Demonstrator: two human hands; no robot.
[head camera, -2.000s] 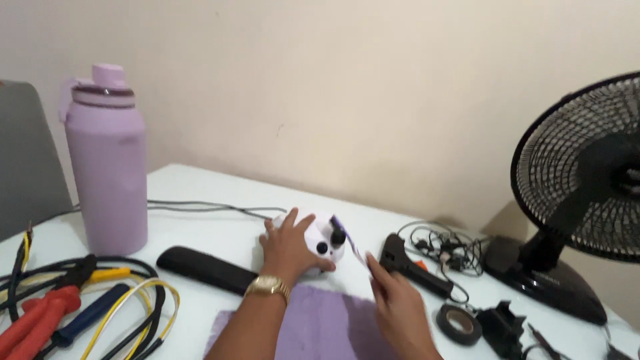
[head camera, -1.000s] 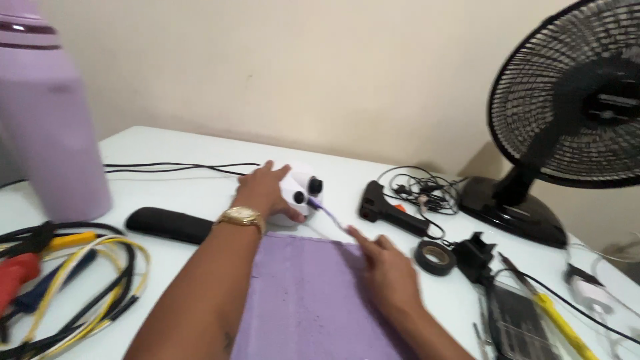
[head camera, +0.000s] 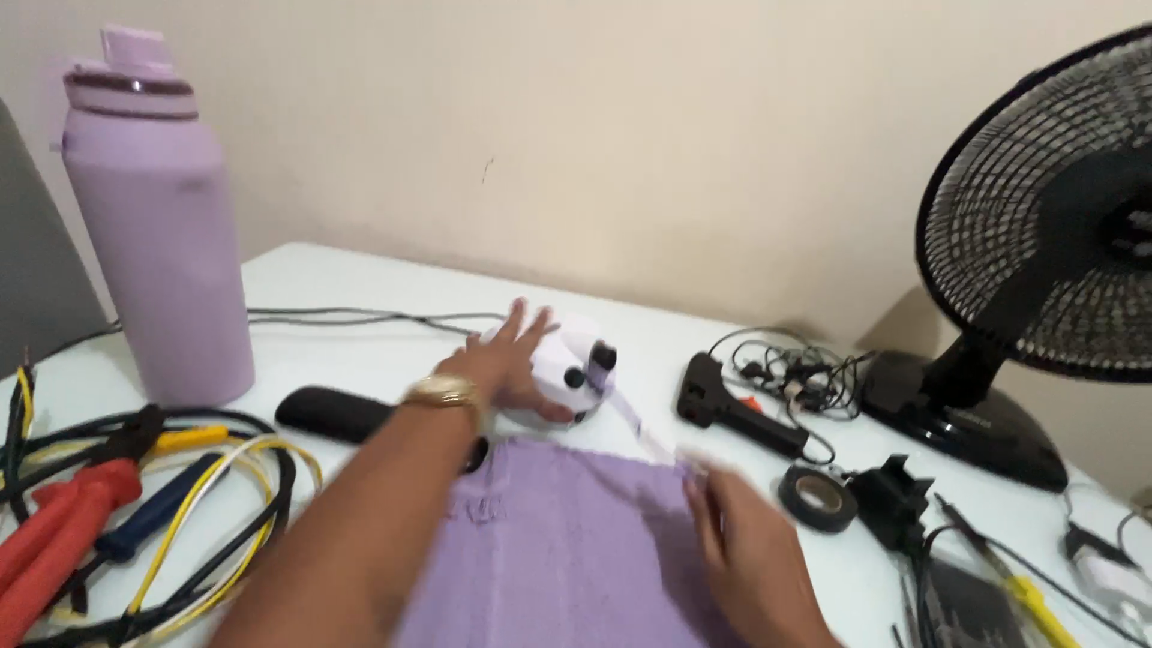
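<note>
A white rounded device with black knobs stands on the white table beyond a purple cloth. My left hand, with a gold watch at the wrist, lies on its left side, fingers spread over it. A thin purplish strip runs from the device's right-hand knob down toward my right hand. The fingertips of that hand are closed on the strip's near end, above the cloth's right edge; blur softens them. What the strip is made of cannot be told.
Left: a lilac bottle, red-handled pliers, coiled cables and a black elongated object. Right: a black glue gun, tangled wires, black tape roll, yellow-handled soldering iron and black fan.
My right hand has drawn away from the device toward the near right, and more of the strip shows between them. My left hand stays on the device. The view has shifted.
</note>
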